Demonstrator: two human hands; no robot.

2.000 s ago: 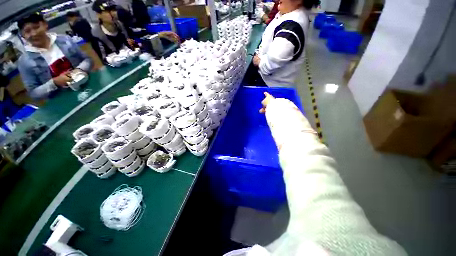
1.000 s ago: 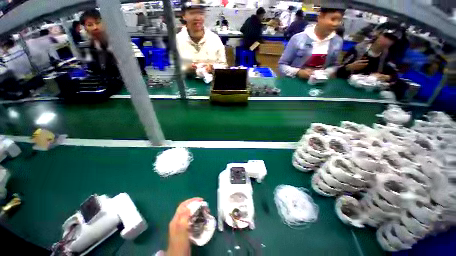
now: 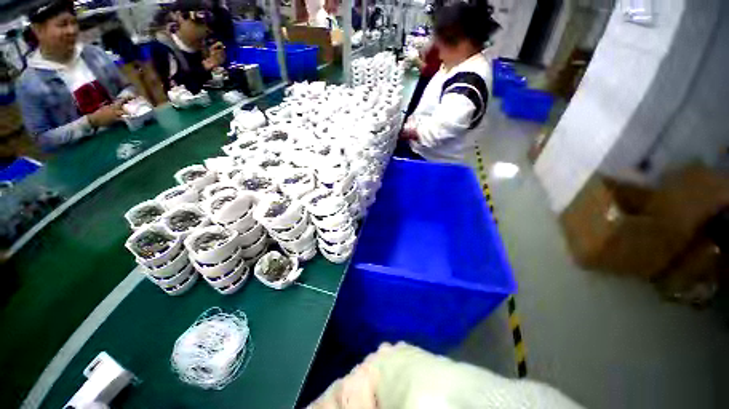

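Observation:
White round base housings with brown-green circuit boards inside (image 3: 212, 241) stand in stacked columns on the green bench. A single housing (image 3: 276, 270) sits in front of them near the bench edge, with a thin white strand beside it. A tangled bundle of thin white strands (image 3: 212, 349) lies nearer to me. Part of a white camera body (image 3: 101, 382) shows at the lower left, cut off by the frame. My right hand (image 3: 353, 393) is blurred at the bottom edge, mostly cut off beside its pale sleeve; its fingers cannot be made out. My left hand is out of the picture.
A large blue crate (image 3: 432, 275) stands against the bench's right side. A person in a white top (image 3: 452, 112) stands beyond it. Two people sit across the conveyor. Cardboard boxes (image 3: 615, 228) and a pale pillar are at the right, past yellow-black floor tape (image 3: 515, 339).
The view swung to the bench middle, where a hand held a housing, then back right. My right arm, earlier stretched over the crate, is now low at the bottom edge.

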